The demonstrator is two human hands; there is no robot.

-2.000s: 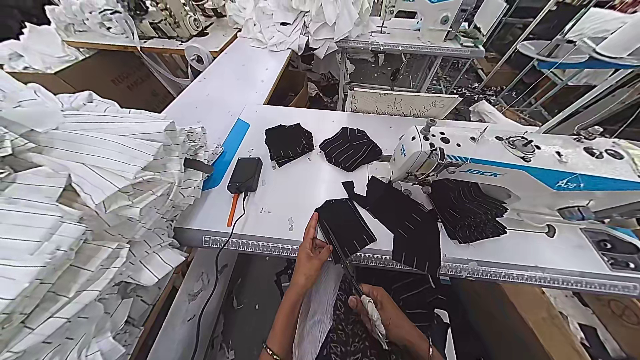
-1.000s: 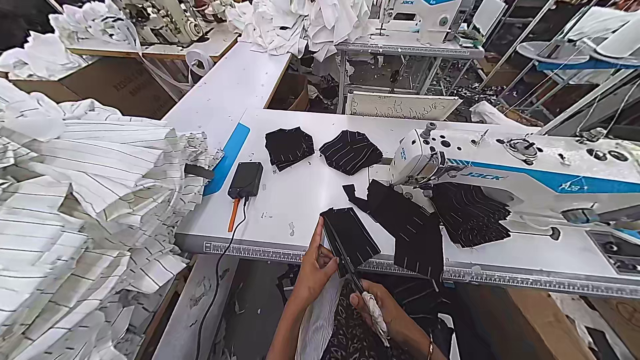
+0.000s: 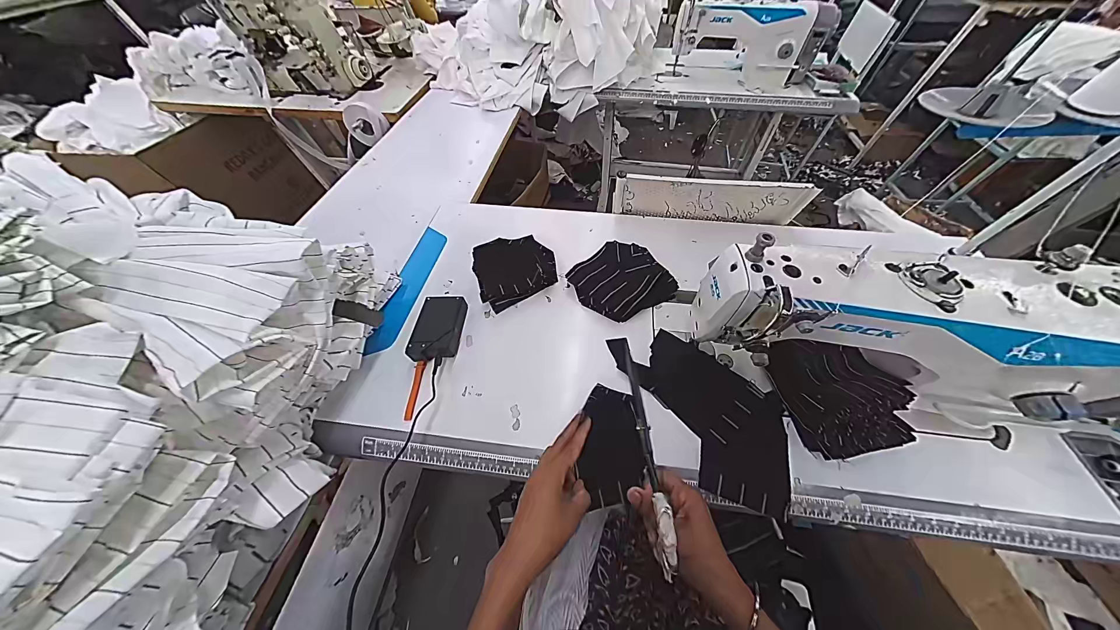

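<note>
My left hand point(image 3: 557, 486) holds the left edge of a black striped fabric piece point(image 3: 608, 446) at the front edge of the white sewing table point(image 3: 507, 367). My right hand point(image 3: 687, 521) grips cloth-wrapped scissors point(image 3: 647, 437), whose blades point away from me along the piece's right side. Whether the blades are apart is hard to tell. Right of them lie a larger black striped piece point(image 3: 726, 411) and a layered black stack point(image 3: 840, 398) beside the sewing machine point(image 3: 875, 324). Two more black stacks, one at the left point(image 3: 514, 269) and one at the right point(image 3: 622, 280), lie farther back.
A black box point(image 3: 437, 328) with a cable and an orange object point(image 3: 416, 390) lies left on the table, near a blue strip point(image 3: 409, 289). White striped fabric point(image 3: 175, 350) is heaped at the left. A second sewing machine point(image 3: 757, 35) stands behind, near white cloth point(image 3: 542, 52).
The scissors, earlier lying across the held black piece, now point more directly away along its right side. My left hand has moved from the piece's upper left corner down its left edge.
</note>
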